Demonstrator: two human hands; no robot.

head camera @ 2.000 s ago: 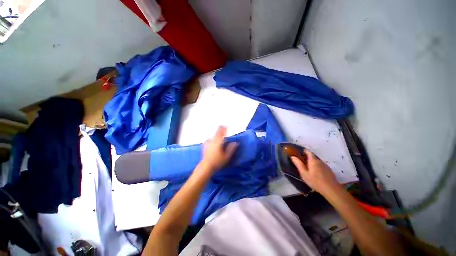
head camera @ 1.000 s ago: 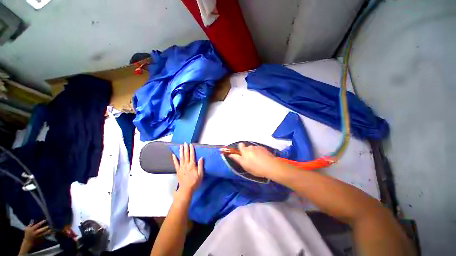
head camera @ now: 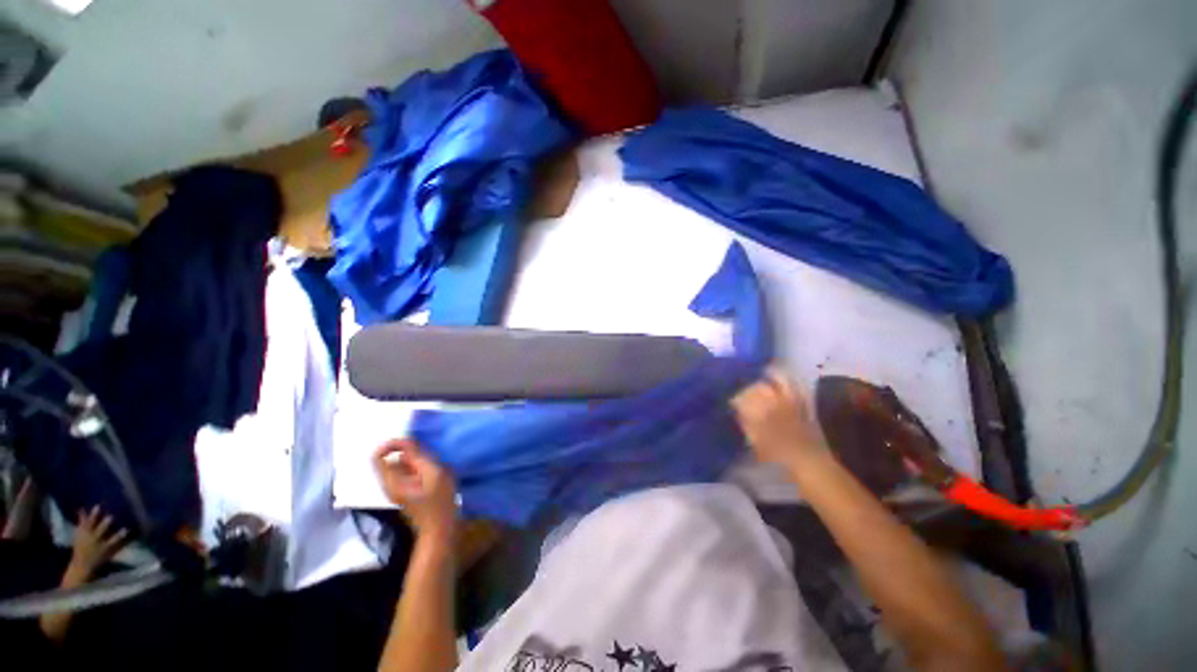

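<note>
A blue garment piece (head camera: 578, 453) hangs between my hands along the near side of the grey sleeve board (head camera: 525, 364), whose padded top shows bare. My left hand (head camera: 420, 483) is at the garment's left end, fingers curled on its edge. My right hand (head camera: 777, 418) grips the cloth near the board's right end. A blue flap of cloth rises past that end. The steam iron (head camera: 873, 427) is parked at the right, away from my hand, with an orange hose sleeve (head camera: 1004, 503) behind it.
A crumpled blue heap (head camera: 433, 184) lies back left on a blue support (head camera: 473, 269). Long blue cloth (head camera: 814, 210) lies back right on the white table (head camera: 565, 282). A red roll (head camera: 578, 66) stands behind. Navy garments (head camera: 204, 309), white cloth (head camera: 295, 407) and another person's hand (head camera: 92, 541) are at left.
My right hand has left the iron, now parked at the right, and holds the cloth. The garment has come off the board toward me. My left hand has moved left and nearer.
</note>
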